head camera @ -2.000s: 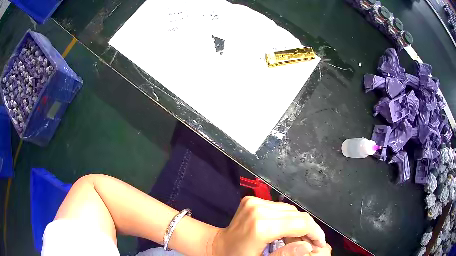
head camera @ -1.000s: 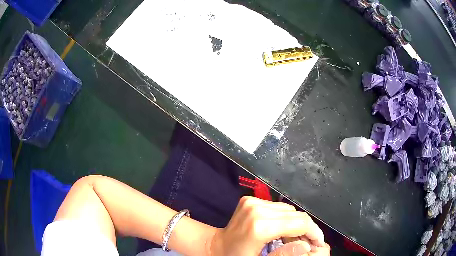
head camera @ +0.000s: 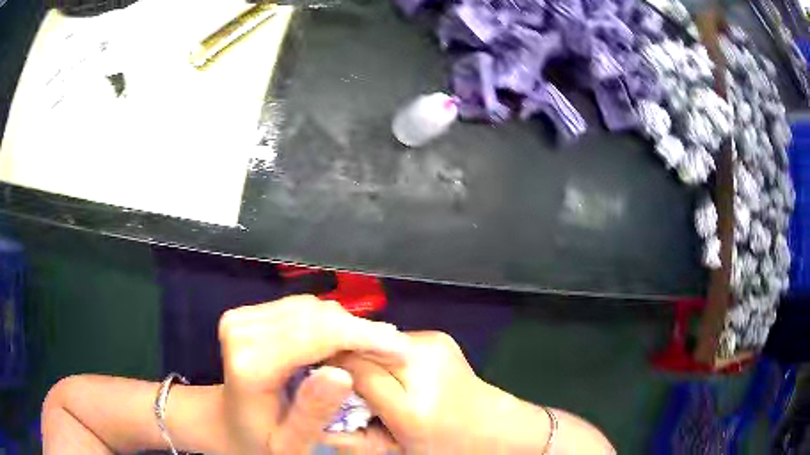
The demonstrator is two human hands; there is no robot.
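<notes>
My left hand (head camera: 275, 364) and my right hand (head camera: 422, 382) are closed together at the bottom centre, below the table edge. Between them they grip a small joined piece (head camera: 349, 415). Only bits of purple and grey-white show between the fingers; the rest is hidden. The white glue bottle (head camera: 424, 120) with a magenta tip lies on the table. It is beside the heap of purple base parts (head camera: 524, 53) at the top centre.
Grey-white ruffled parts (head camera: 693, 115) are heaped right of the purple ones and fill the cardboard tray (head camera: 724, 178) at the right. The white sheet (head camera: 151, 133) bears the gold cutter (head camera: 235, 35). Red brackets (head camera: 355, 293) show below the table edge (head camera: 497, 286). A blue crate (head camera: 799, 187) is at far right.
The view has swung right, so the table things appear further left and the right forearm and tray have come into view. My hands still hold the piece together.
</notes>
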